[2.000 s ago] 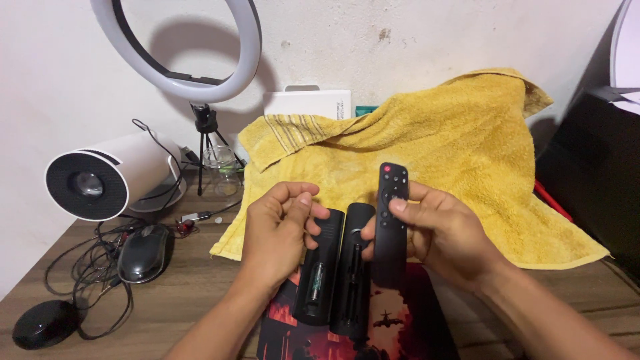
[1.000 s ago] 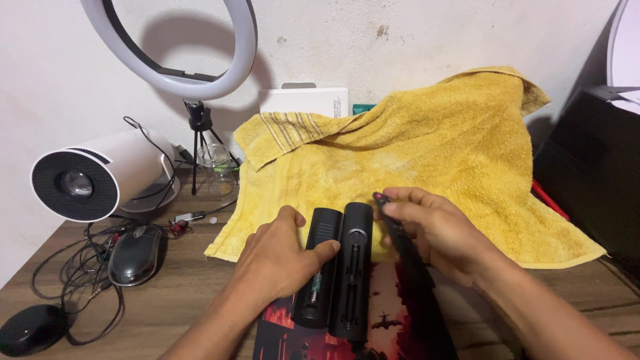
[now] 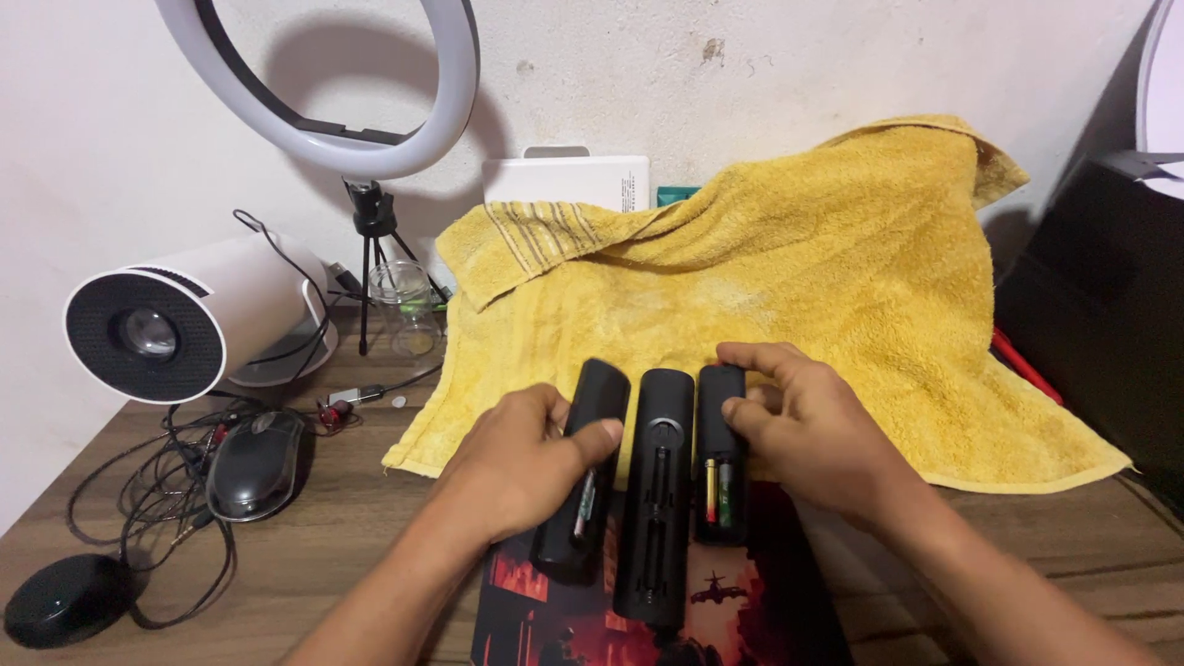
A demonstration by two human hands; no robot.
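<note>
Three black remote controls lie side by side, backs up, over a dark red printed mat. My left hand (image 3: pixel 523 453) grips the left remote (image 3: pixel 601 393), tilted, with a battery showing in its bay. The middle remote (image 3: pixel 659 583), untouched, has an uncovered bay in which I see no batteries. My right hand (image 3: pixel 809 421) holds the upper part of the smaller right remote (image 3: pixel 721 407) between thumb and fingers; two batteries (image 3: pixel 718 492) show in its bay. The printed mat (image 3: pixel 777 592) lies beneath them on the wooden table.
Behind the remotes a yellow towel (image 3: pixel 832 277) is draped over something. To the left are a white projector (image 3: pixel 231 287), a black mouse (image 3: pixel 254 467), tangled cables (image 3: pixel 139 518), a round black object (image 3: pixel 69 601), a clear cup (image 3: pixel 402 301) and a ring light (image 3: pixel 453 83) on a tripod.
The small remote, earlier held with its buttons showing, is turned over and now stands beside the middle one. My left hand has closed around the left remote, which has tilted.
</note>
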